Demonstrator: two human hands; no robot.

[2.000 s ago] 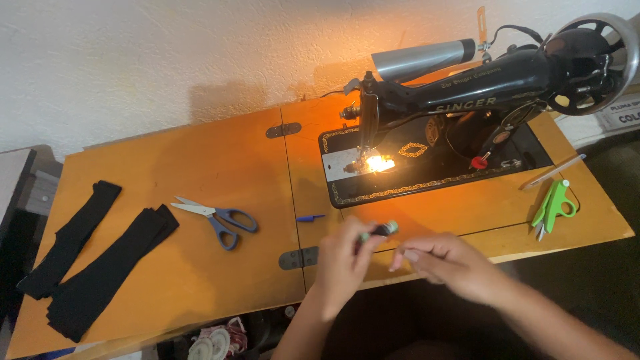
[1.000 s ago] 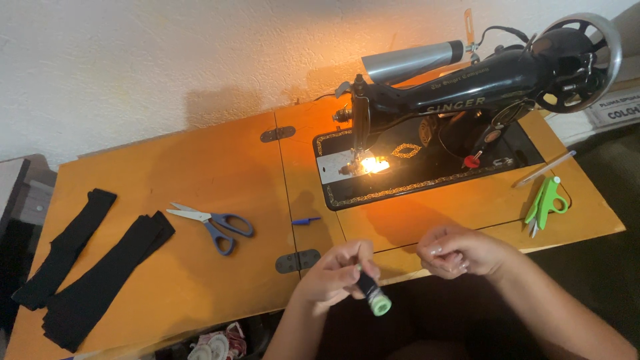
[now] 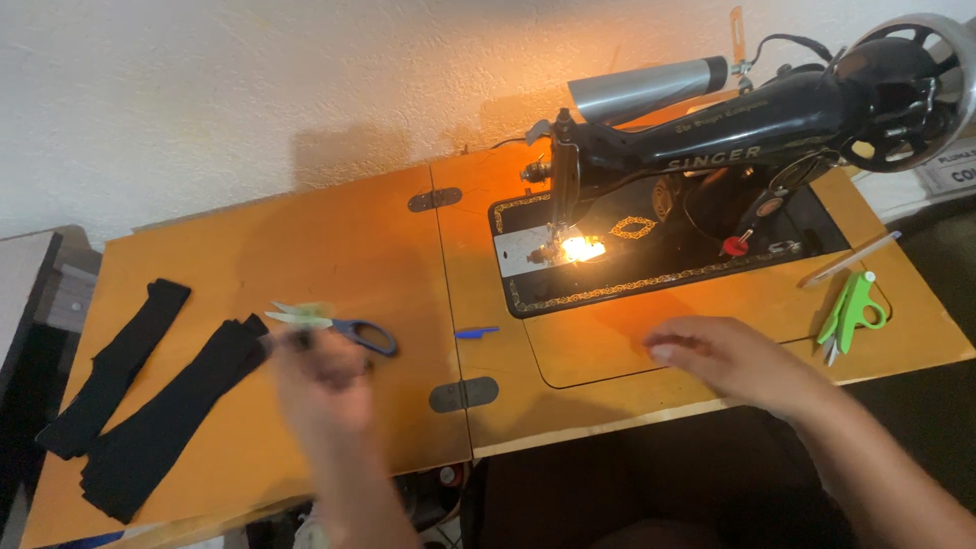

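Note:
My left hand (image 3: pixel 324 374), blurred, is over the left part of the wooden table, between the black fabric strips (image 3: pixel 179 412) and the scissors' blue handles. In its fingers is a small dark spool with a pale green end (image 3: pixel 313 311), also blurred. The open-bladed scissors (image 3: pixel 366 333) are partly hidden behind that hand. My right hand (image 3: pixel 709 354) hovers with curled fingers over the table's front part, before the black Singer sewing machine (image 3: pixel 732 137); whether it holds a thread cannot be made out. The machine's lamp glows by the needle (image 3: pixel 560 236).
A blue pen cap (image 3: pixel 476 333) lies by the seam between table panels, near a metal hinge (image 3: pixel 463 394). Green thread snips (image 3: pixel 848 316) and a clear pen (image 3: pixel 850 259) lie at the right. Another black fabric strip (image 3: pixel 126 366) lies far left. A textured wall stands behind.
My left hand has moved left with the spool, from the table's front edge to beside the fabric and scissors. My right hand now reaches over the tabletop, apart from the left.

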